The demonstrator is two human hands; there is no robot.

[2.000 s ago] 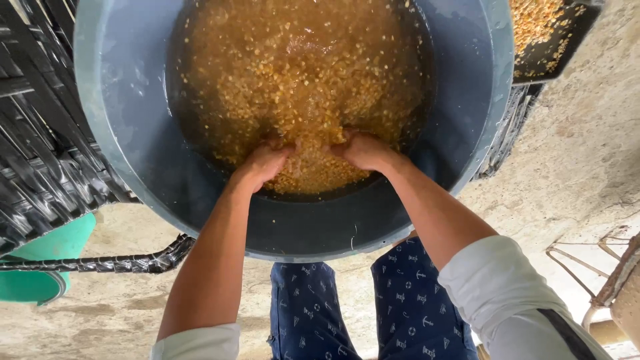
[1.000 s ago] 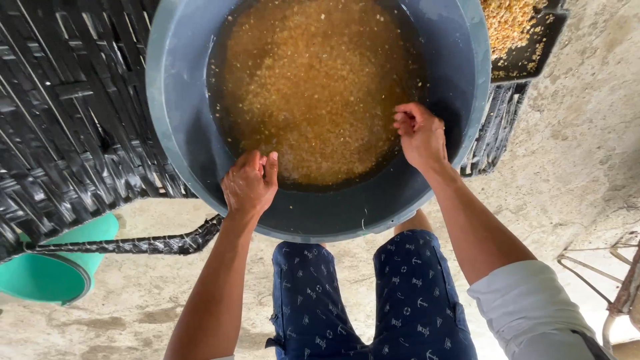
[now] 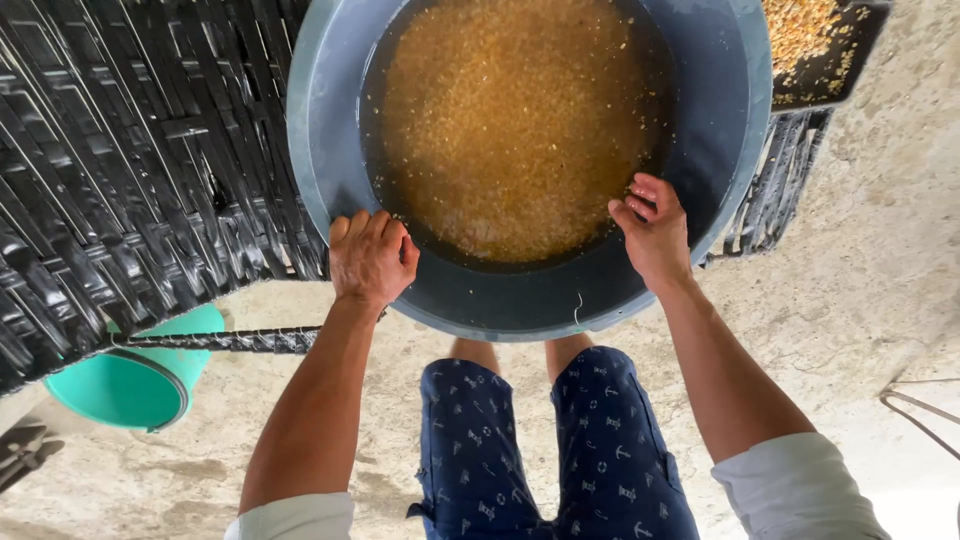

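A large round grey-blue plastic tub (image 3: 525, 300) stands in front of me. Brownish water in it covers a bed of yellow grains (image 3: 517, 127), which look like corn kernels. My left hand (image 3: 371, 255) lies over the tub's near left rim with its fingers curled; whether it grips the rim cannot be made out. Above the water's near right edge is my right hand (image 3: 652, 229), wet, its fingers bent and apart, with nothing seen in it.
Black woven strapping (image 3: 150, 150) spreads under and left of the tub. A black tray (image 3: 847, 67) of grains is at the upper right. A green bucket (image 3: 127, 390) lies tipped on the concrete floor (image 3: 862, 300), beside a black wrapped bar (image 3: 225, 340). A metal frame (image 3: 922, 409) stands at the right.
Both hands were in the water among the grains two seconds ago and have come out and apart, the left one to the rim. The grains' surface looks smoother now.
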